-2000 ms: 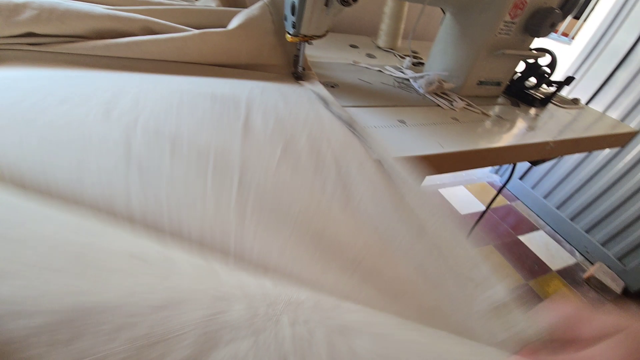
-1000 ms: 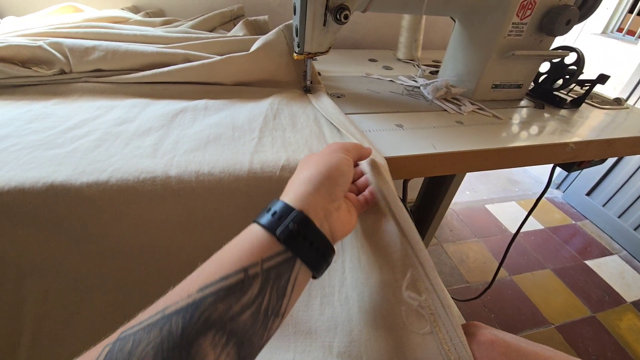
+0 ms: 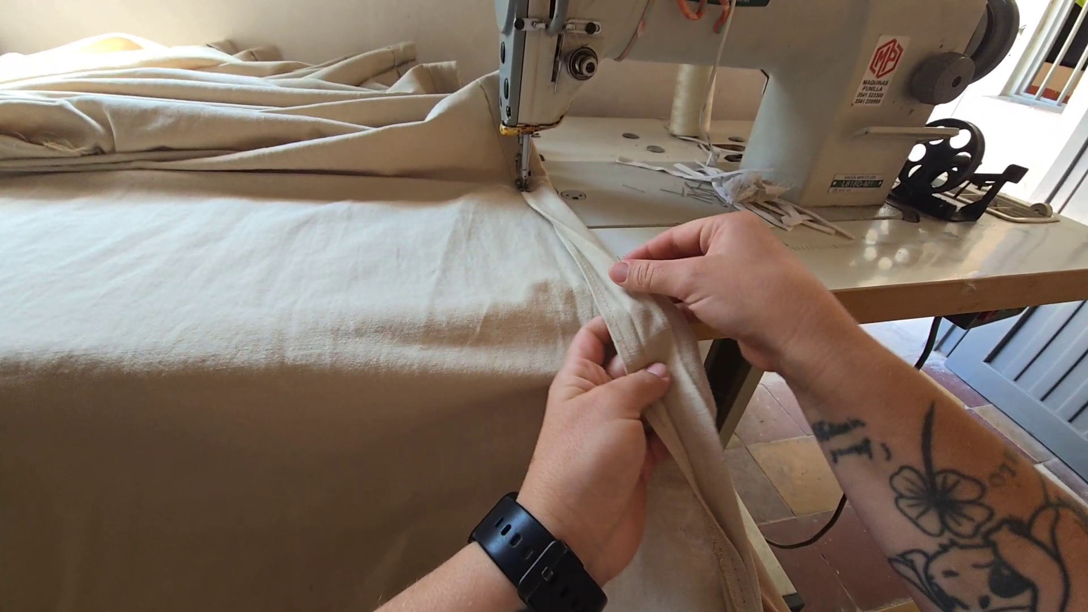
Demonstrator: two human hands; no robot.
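Note:
A large beige fabric lies over the sewing table and hangs down its front. Its folded edge runs from under the presser foot of an industrial sewing machine down toward me. My left hand, with a black watch band on the wrist, pinches that edge between thumb and fingers. Slightly higher and to the right, my right hand grips the same edge with thumb and forefinger near the table front. Both hands are below and right of the needle area.
Bunched fabric is piled at the back left. Behind the needle area stands a thread cone. Fabric scraps and pins lie on the table by the machine's base. A black bobbin winder sits at the right, and a cable hangs below.
My right hand has come up from the lower right to the fabric edge near the table. My left hand has shifted lower along the edge, still holding it.

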